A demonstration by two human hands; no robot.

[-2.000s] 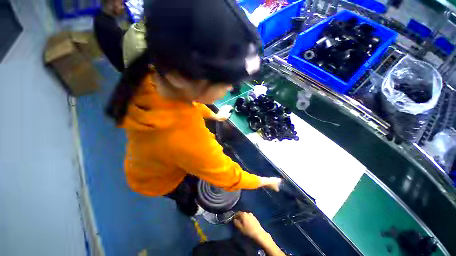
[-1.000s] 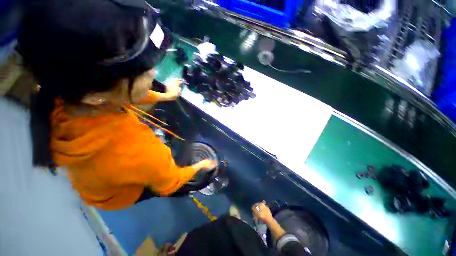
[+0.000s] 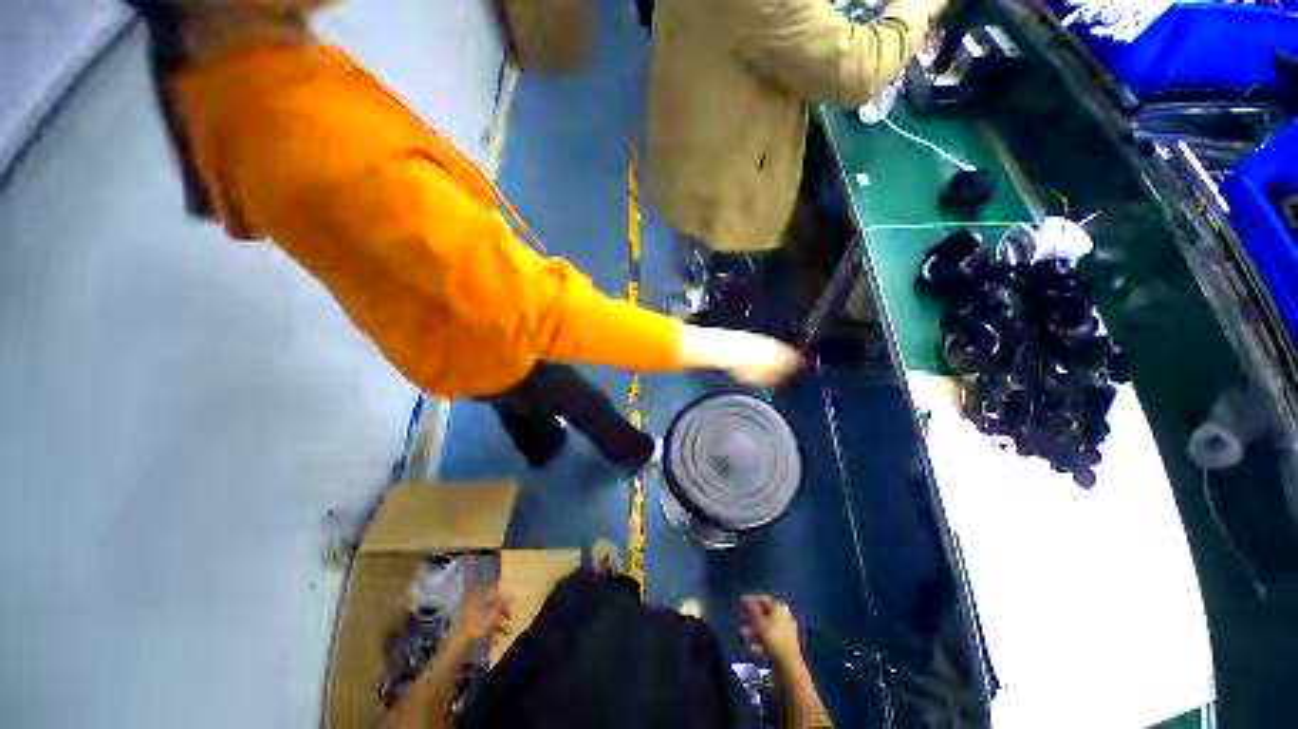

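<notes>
My left hand [image 3: 481, 615] is small and blurred at the bottom, over the open cardboard box [image 3: 541, 573], which holds dark parts and clear bags. I cannot tell whether it holds anything. My right hand [image 3: 770, 627] is beside my dark-clothed body, low near the bench side, fingers partly curled. Its grip is unclear. A round ridged stool [image 3: 733, 460] stands ahead of me. A pile of black shells [image 3: 1018, 335] lies on the bench at the right, with a white housing [image 3: 1063, 239] at its far edge.
A person in an orange top [image 3: 413, 214] stands ahead left, one arm out over the stool. A person in a tan jacket [image 3: 733, 114] is at the bench beyond. A white sheet [image 3: 1082, 570] covers part of the green bench. Blue bins [image 3: 1210, 50] are at the upper right.
The view has turned left, bringing the cardboard box, my left hand and the tan-jacketed person into view. The person in orange now stands away from the bench.
</notes>
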